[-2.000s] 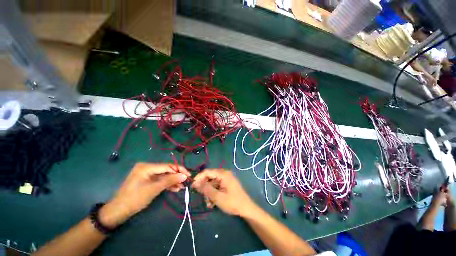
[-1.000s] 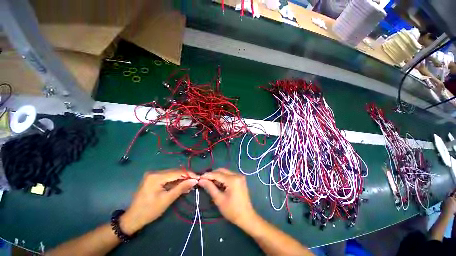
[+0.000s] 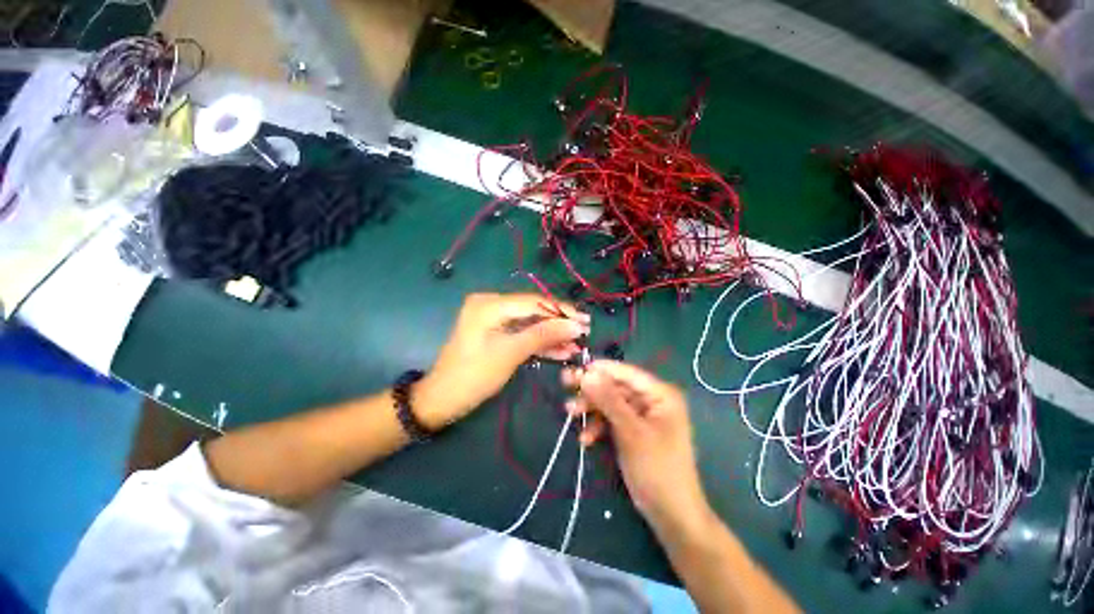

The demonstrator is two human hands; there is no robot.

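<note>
My left hand [image 3: 510, 348], with a dark bead bracelet at the wrist, pinches the end of a red lead [image 3: 549, 298] between thumb and fingertips. My right hand [image 3: 624, 402] is just to the right and lower, its fingertips closed on the upper ends of two white leads [image 3: 557, 464]. The white leads hang down from the fingers toward my lap. Small black ends show between the two hands; whether they are joined cannot be told. A loop of red lead lies on the green bench under my hands.
A tangled pile of red leads [image 3: 636, 180] lies beyond my hands. A large bundle of white and red harnesses [image 3: 924, 360] is at right. Black sleeves [image 3: 258, 222], a tape roll [image 3: 227, 125] and a mixed wire coil [image 3: 132, 74] are at left. A metal post [image 3: 314, 60] stands behind.
The view has swung left, so the bench items sit further right in the picture. My hands, level and fingertip to fingertip before, now have the right one lower, on the white leads.
</note>
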